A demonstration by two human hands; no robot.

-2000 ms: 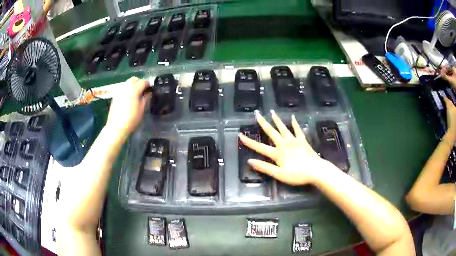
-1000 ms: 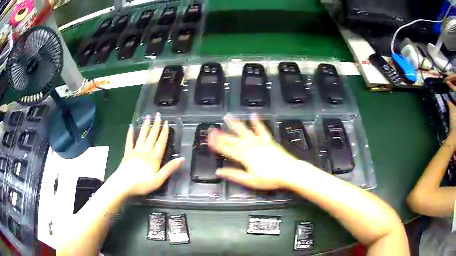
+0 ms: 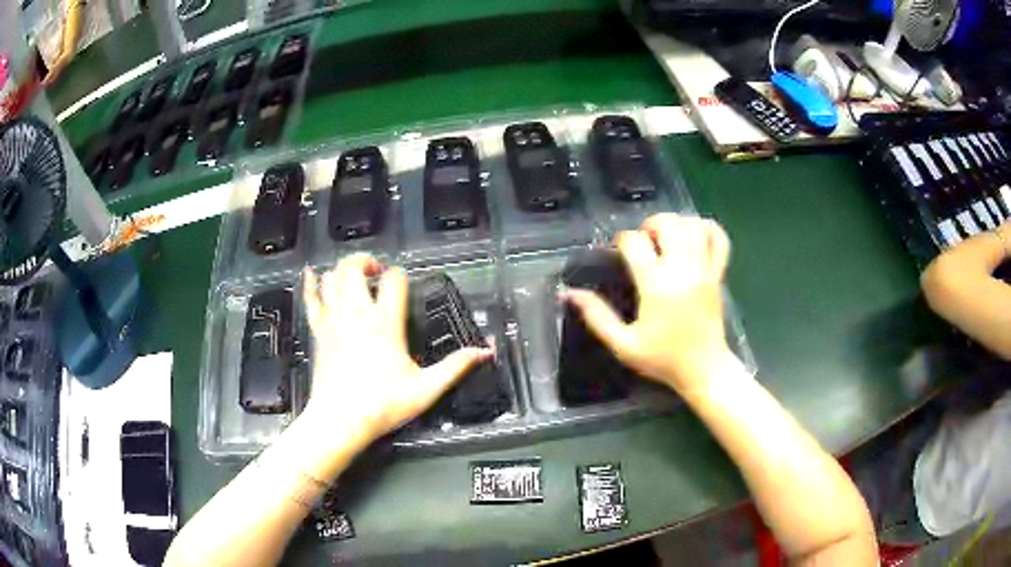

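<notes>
A clear blister tray (image 3: 499,249) holds several black phones. The back row has phones lying face down, such as the one at centre (image 3: 452,186). In the front row, one phone (image 3: 266,352) lies at the left and another (image 3: 471,360) lies tilted beside my left hand (image 3: 371,349). My left thumb reaches its right edge; my palm hides that part of the tray, so its grip is unclear. My right hand (image 3: 671,305) is closed around the upper part of a dark phone (image 3: 590,349), thumb on its left side, fingers curled at its right.
Loose batteries (image 3: 507,482) (image 3: 602,496) lie at the near bench edge, one partly under my left wrist. A dark fan (image 3: 28,199) and paper sheet (image 3: 105,465) are at left. A blue mouse (image 3: 806,102) and a neighbour's arm (image 3: 976,282) are at right.
The view has shifted, so the tray appears further left. My right hand has moved to the right along the front row and curled its fingers. My left hand has moved right, over neighbouring phones.
</notes>
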